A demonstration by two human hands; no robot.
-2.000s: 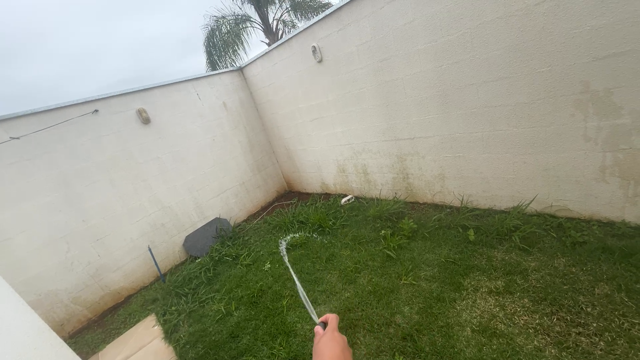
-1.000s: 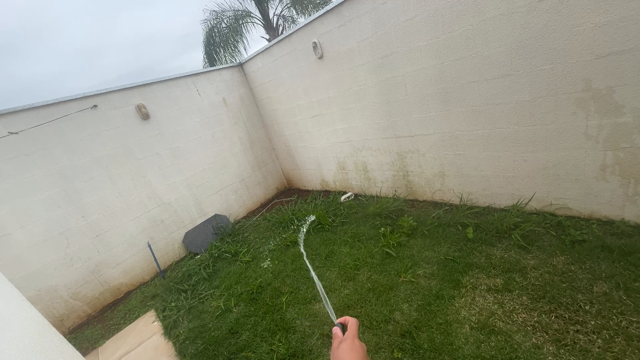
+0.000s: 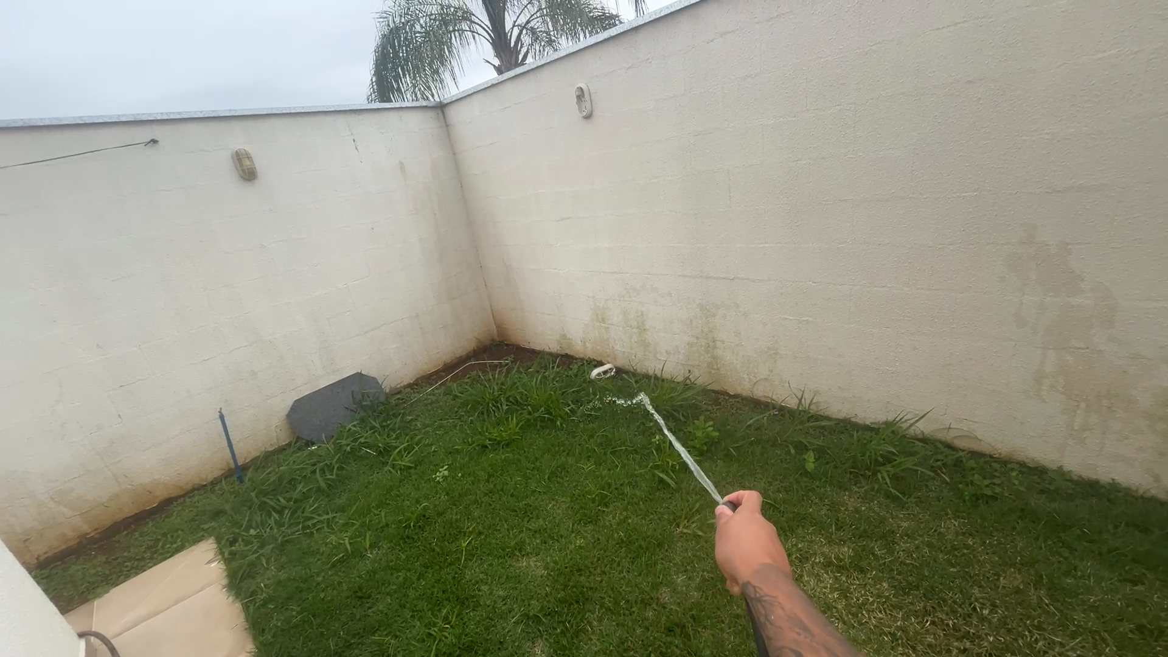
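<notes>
My right hand is closed around the end of a dark garden hose, low and right of the middle of the head view. The hose runs back beneath my wrist. From its mouth a stream of water arcs forward and to the left over the grass lawn, breaking into drops near the taller tufts. My thumb rests at the hose's mouth; whether it covers part of the opening I cannot tell. My left hand is out of view.
Two pale block walls meet in a corner behind the lawn. A dark grey slab leans at the left wall, near a blue pipe. A small white object lies by the corner. Beige paving and a hose section are lower left.
My right hand has moved to the right with the hose, and more of my forearm shows. The water stream has swung rightward across the grass.
</notes>
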